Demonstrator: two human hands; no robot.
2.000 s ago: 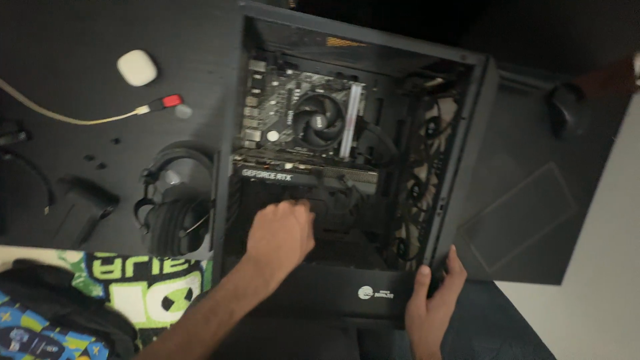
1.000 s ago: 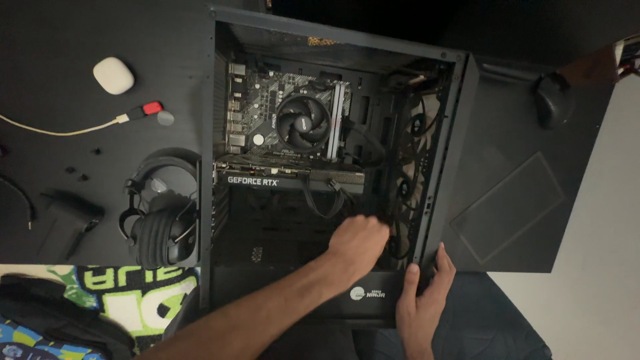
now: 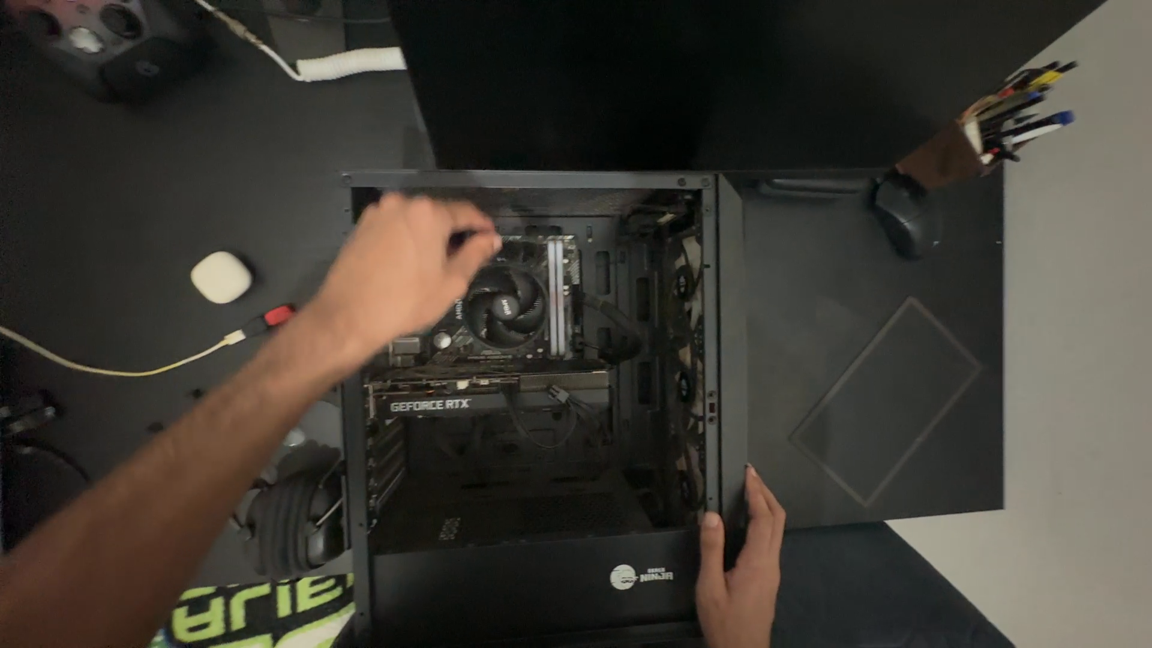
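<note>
A black computer case with its side off fills the middle of the view. My left hand is over the upper left of the opening, its fingers curled; whether it pinches anything small I cannot tell. Beside it are the motherboard, the round CPU cooler fan and the upright memory sticks. Below them lies the graphics card, with a loose cable connector at its edge. My right hand grips the case's lower right corner, thumb on the front edge and fingers on the outer side.
Headphones, a white rounded case and a cable with a red-ended plug lie left of the case. A computer mouse and a pen holder are at the upper right. A dark monitor stands behind.
My left hand has moved from the lower right of the case's interior up to its upper left. My right hand stays at the lower right corner. The view has shifted upward.
</note>
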